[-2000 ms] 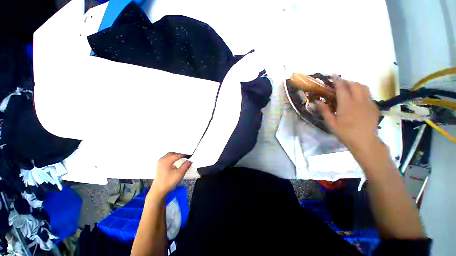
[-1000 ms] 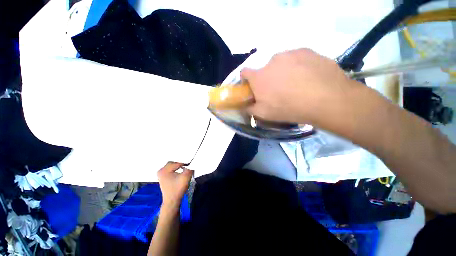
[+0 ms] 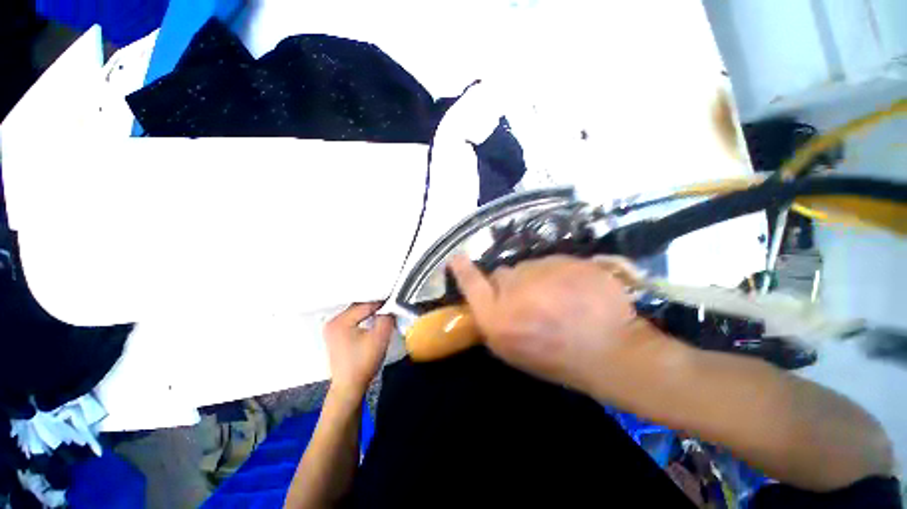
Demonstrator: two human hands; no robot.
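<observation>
The steam iron (image 3: 487,244) lies over the lower end of the white band (image 3: 453,179), its tip close to my left hand. My right hand (image 3: 557,308) is closed around its orange-brown wooden handle. My left hand (image 3: 358,343) pinches the near end of the band at the board's front edge. The band curves up and away with a thin dark line along its left side. The speckled black garment body (image 3: 308,89) lies beyond the padded board (image 3: 219,229). A black part shows right of the band; the iron hides the rest.
Black and yellow cables (image 3: 696,214) run from the iron to the right, beside a pale wall. A blue strip (image 3: 179,50) lies at the far left. Black pieces with white ends (image 3: 60,423) are heaped at the lower left. A blue crate (image 3: 288,462) stands below the table edge.
My right hand took hold of the iron, brought it left onto the band, then down towards my left hand. My left hand still pinches the band's near end. The view has shifted.
</observation>
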